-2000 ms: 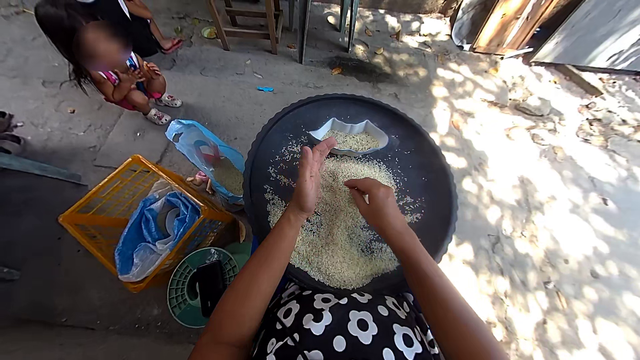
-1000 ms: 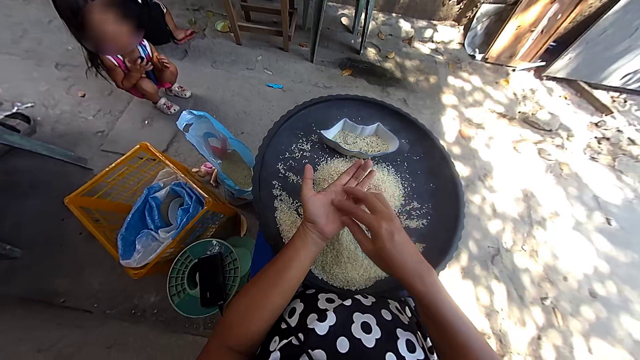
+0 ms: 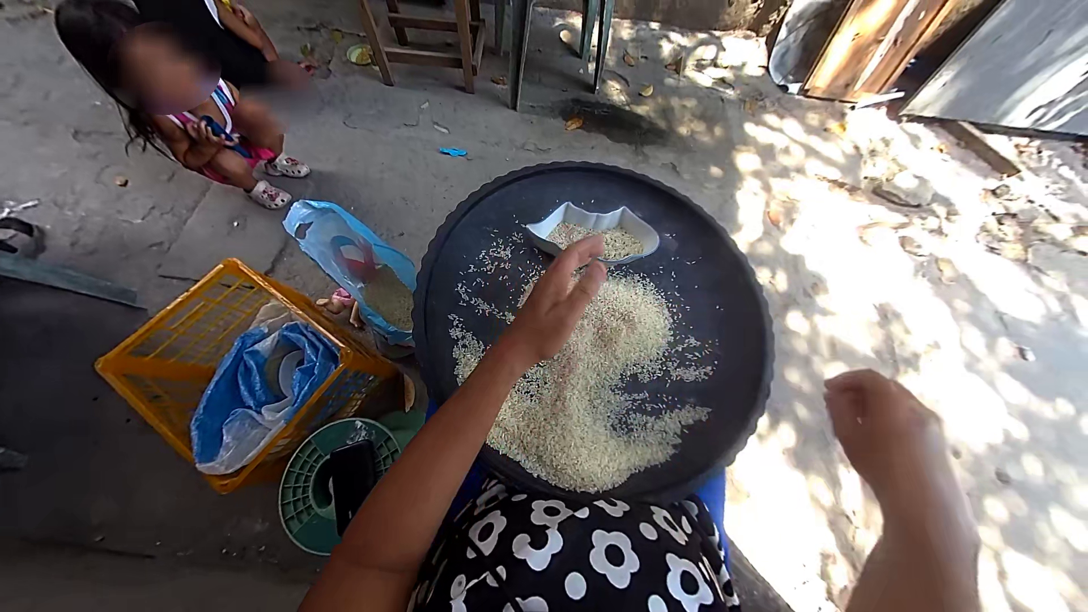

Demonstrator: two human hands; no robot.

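A round black tray (image 3: 722, 323) with a scalloped rim rests over my lap, uncooked rice grains (image 3: 595, 391) heaped and scattered on it. Near its far edge stands a white wavy-edged dish (image 3: 650, 240) with rice inside. My left hand (image 3: 561, 302) hovers over the rice just below the dish, fingers slightly bent and apart; I see nothing held in it. Off the tray to the right, above the sunlit ground, my right hand (image 3: 880, 425) is blurred with its fingers curled; whether it holds a small thing cannot be made out.
Left of the tray are a blue plastic bag (image 3: 319, 221) with grain, a yellow crate (image 3: 161, 340) holding another bag, and a green round plastic stool (image 3: 297, 484) with a black phone (image 3: 351, 476) on it. A child (image 3: 204, 127) squats at upper left beside another person. Stool legs (image 3: 467, 51) stand beyond.
My right hand has left my left hand and moved right, past the tray's rim. My left hand has turned from palm up and shifted toward the dish.
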